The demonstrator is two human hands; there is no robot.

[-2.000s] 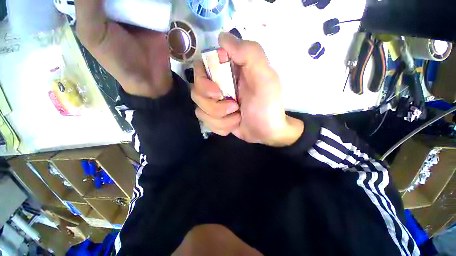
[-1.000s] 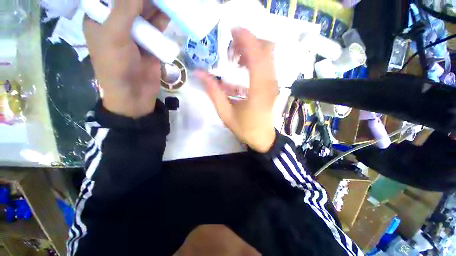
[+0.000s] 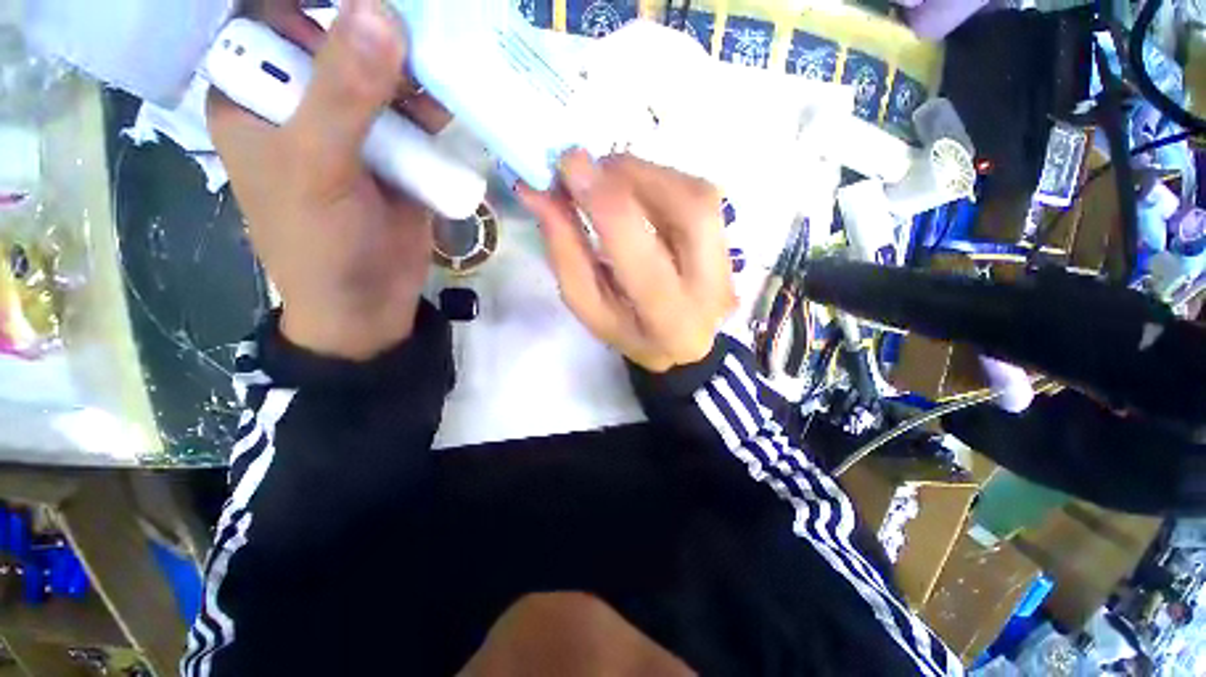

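My left hand (image 3: 337, 199) is closed around a white handle shell (image 3: 430, 172), which has a small dark slot near its upper left end. A light-blue handle shell (image 3: 489, 79) with fine parallel lines slants beside it, its upper end cut off by the frame edge. My right hand (image 3: 642, 258) has its thumb and fingertips on the lower end of the light-blue shell. Whether my left fingers also hold that shell is hidden. A brownish-white ring part (image 3: 466, 238) and a small black panel (image 3: 459, 303) lie on the white sheet below my hands.
Pliers (image 3: 790, 318) lie right of the sheet (image 3: 529, 384). A black arm (image 3: 979, 304) reaches in from the right. White fan parts (image 3: 926, 172) lie behind it. A yellow strip (image 3: 794, 53) borders the sheet's far side. Clear film and a dark surface (image 3: 179, 278) are at left.
My right hand was empty with fingers spread a second ago and now touches the light-blue shell's end. The white shell stays in my left hand. The view has shifted right since the first frame.
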